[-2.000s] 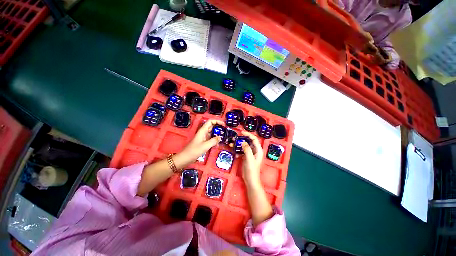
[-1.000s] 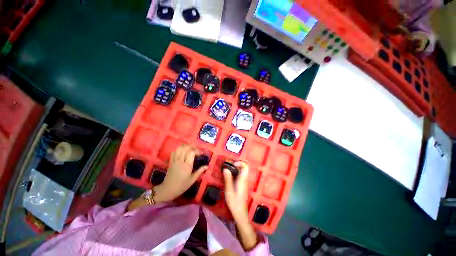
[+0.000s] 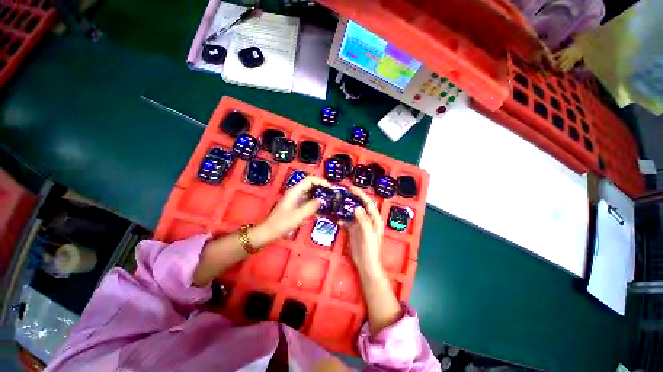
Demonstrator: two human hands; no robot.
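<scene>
The orange-red compartment tray [image 3: 190, 200] lies on the green bench with several watch bodies, lit and dark, in and across its pockets. My left hand [image 3: 294, 207] holds a lit watch body [image 3: 324, 197] between thumb and fingers. My right hand [image 3: 366, 221] holds another lit watch body [image 3: 348, 207] close beside it. Both are held over the tray's upper middle. A watch body with a white-reflecting screen [image 3: 324, 231] sits just below my hands. A green-lit one [image 3: 399, 218] sits at the right. My hands hide some pockets.
Two lit watch bodies [image 3: 329, 115] lie behind the tray. Beyond are a pale bench instrument [image 3: 378, 62], a small white device [image 3: 399, 121] and a notebook [image 3: 280, 54] with two dark watches. A white sheet [image 3: 509, 189], clipboard [image 3: 609, 251] and red trays [image 3: 545, 109] are right. A person's arm shows top right.
Both hands have moved up from the tray's lower rows to its upper middle. They now hold lit watch bodies side by side; a second ago the ones held looked dark. The view has shifted.
</scene>
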